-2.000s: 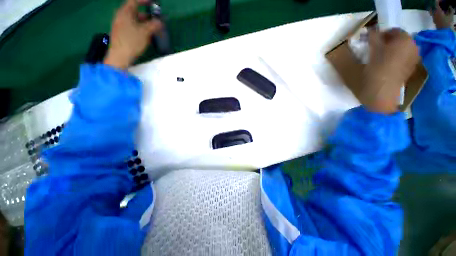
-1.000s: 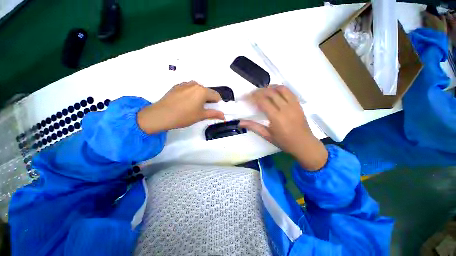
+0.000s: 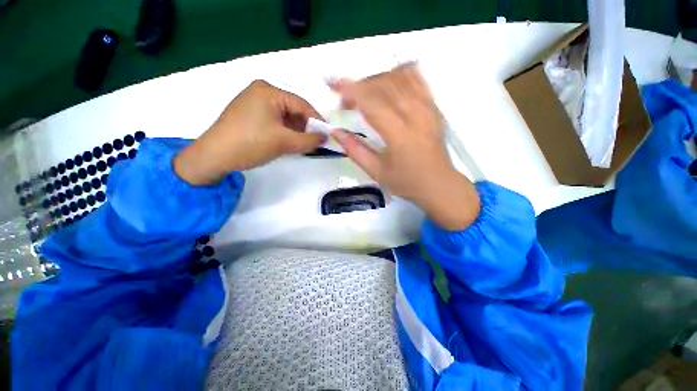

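A small white piece (image 3: 319, 126), perhaps a sticker or backing paper, is between my hands above the white table. My left hand (image 3: 256, 131) pinches it from the left with thumb and fingertips. My right hand (image 3: 401, 137) is blurred, its thumb at the piece's right end and its fingers spread above. I cannot tell if the right hand grips it. A black housing (image 3: 327, 153) lies mostly hidden under my hands. The black tray-like part (image 3: 352, 200) lies nearer my body.
Rows of black round pads (image 3: 84, 172) on a clear sheet (image 3: 15, 237) lie at left. An open cardboard box (image 3: 546, 126) with clear waste and a white strip (image 3: 604, 92) stands at right. Black devices (image 3: 97, 59) sit on the green belt. Another person's blue sleeve (image 3: 661, 176) is at far right.
Both hands came from the belt and box to the table centre, then moved slightly farther from my body. The right fingers have lifted and spread. The belt devices have shifted left.
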